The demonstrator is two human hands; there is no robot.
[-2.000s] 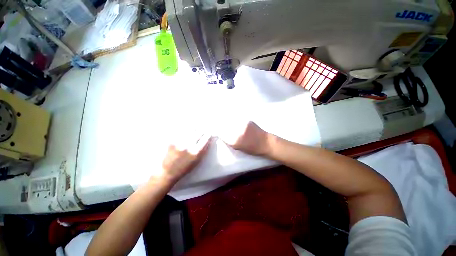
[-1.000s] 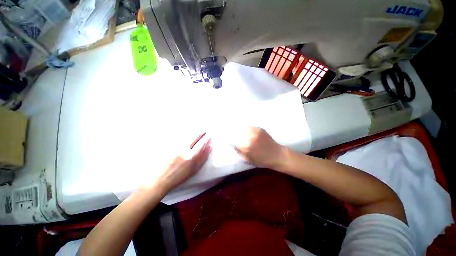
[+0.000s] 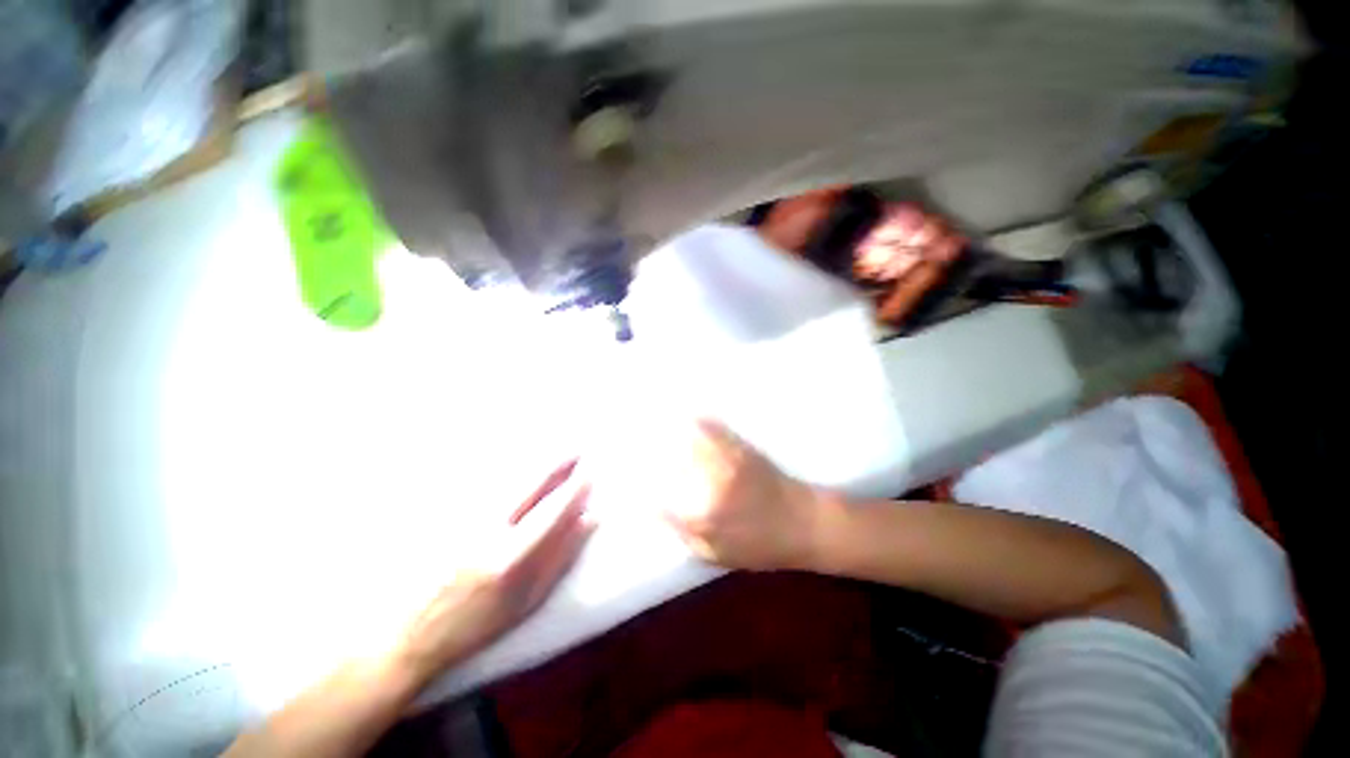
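White fabric [image 3: 770, 311] lies on the white sewing table under strong glare, and its edges mostly merge with the table. My left hand [image 3: 496, 600] rests on it at the lower centre, fingers extended. A small dark red strip [image 3: 545, 492] shows beside its fingers. My right hand [image 3: 745, 504] is on the fabric to the right, fingers curled; glare and blur hide whether it pinches the cloth. The presser foot and needle area [image 3: 604, 292] is above and between the hands, blurred.
The sewing machine [image 3: 829, 104] spans the top. A phone [image 3: 896, 252] leans under its arm. A green tag [image 3: 332, 230] hangs left of the head. Black scissors [image 3: 1147, 270] lie at the right end. A red-rimmed basket [image 3: 1285, 689] holds white cloth [image 3: 1110, 474] at right.
The view has shifted, so machine and tag sit further left and lower, and is blurred. The phone screen picture differs. The red strip, not seen at first, shows by my left fingers. Both hands stay on the fabric.
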